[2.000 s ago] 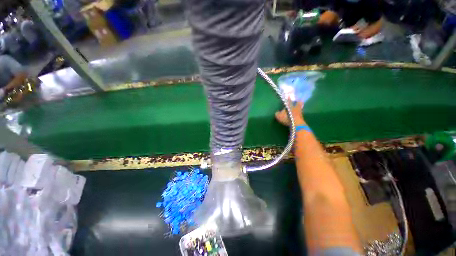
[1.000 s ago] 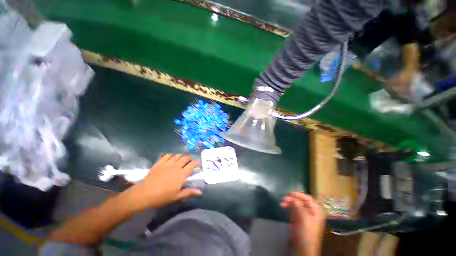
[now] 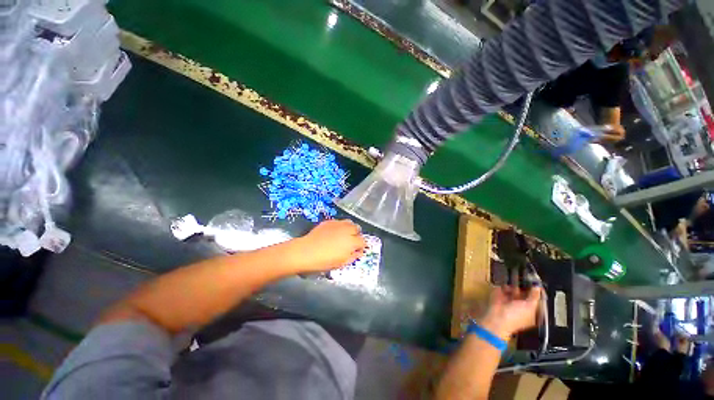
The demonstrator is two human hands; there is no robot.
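An open white power strip [image 3: 362, 269] lies on the dark green bench top, with small coloured parts showing inside. My left hand [image 3: 333, 244] rests over its upper left part, and its fingertips are hard to make out. A pile of blue disc varistors [image 3: 305, 183] with wire legs lies just above my left hand. A bagged white power cord [image 3: 235, 233] stretches left of the strip, partly behind my forearm. My right hand [image 3: 513, 309] is over the cardboard tray [image 3: 468, 269], fingers at the dark items [image 3: 510, 254] there. Whether it grips something is unclear.
The clear fume hood [image 3: 385, 195] on its grey ribbed hose hangs right of the pile. A black soldering station [image 3: 565, 301] and green spool [image 3: 601, 263] are at right. Stacked power strips [image 3: 59, 101] stand left. Beyond the rusty rail are the conveyor and another person's arm.
My left hand has moved right onto the power strip. My right hand has moved right and up to the dark items in the tray. The camera view has shifted and tilted.
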